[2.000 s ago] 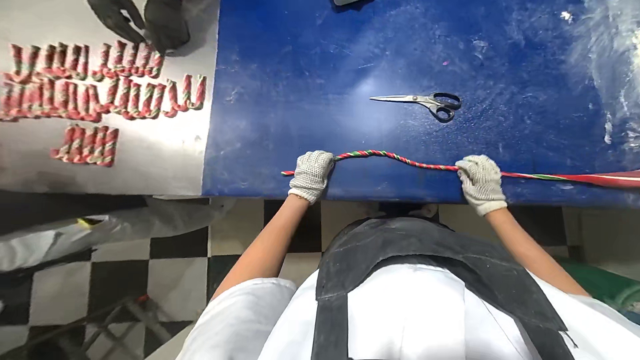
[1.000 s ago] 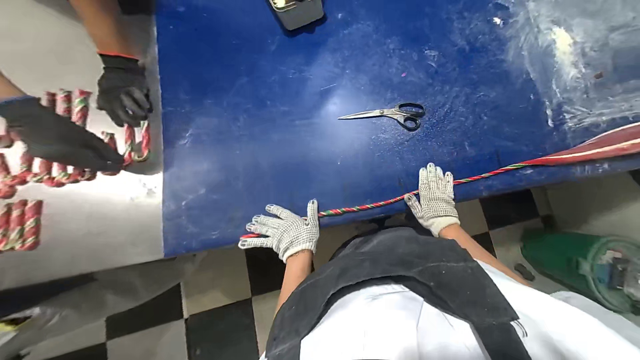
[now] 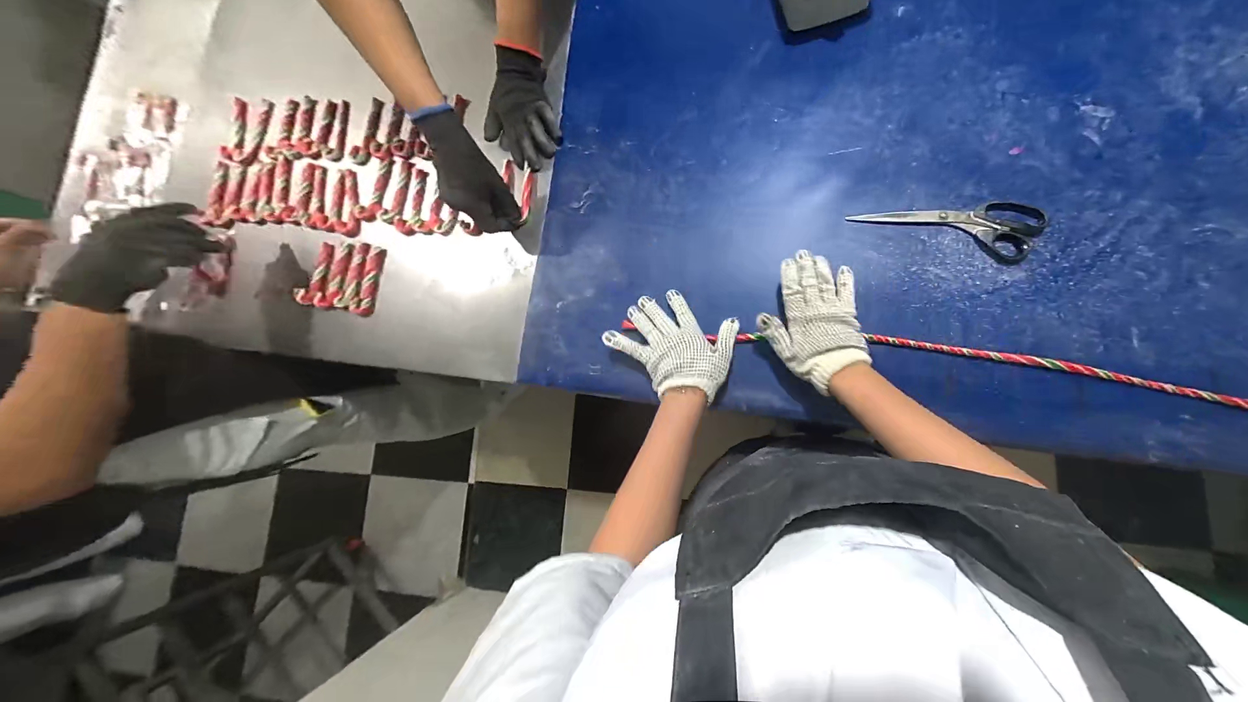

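A thin twisted candy rope in red, green and white (image 3: 1033, 361) runs along the near side of the blue work surface. My left hand (image 3: 680, 346), in a white dotted knit glove, lies flat with fingers spread over the rope near its left end; a red tip shows beyond the fingers. Just to the right, my right hand (image 3: 812, 314), gloved alike, rests palm down across the rope with its fingers extended. Between the hands a short piece of rope is visible. Scissors with black handles (image 3: 960, 222) lie beyond my right hand, their blades pointing left.
On the metal table (image 3: 458, 341) at left lie rows of striped candy canes (image 3: 336, 278). Black-gloved hands of other people work there, one (image 3: 473, 175) over the canes and one (image 3: 136, 253) at the far left. A dark box (image 3: 822, 12) sits at the top edge.
Two seconds ago both my hands were closed around the rope; now they lie flat on it. They have come closer together. The thick red-and-white part at the right is out of view.
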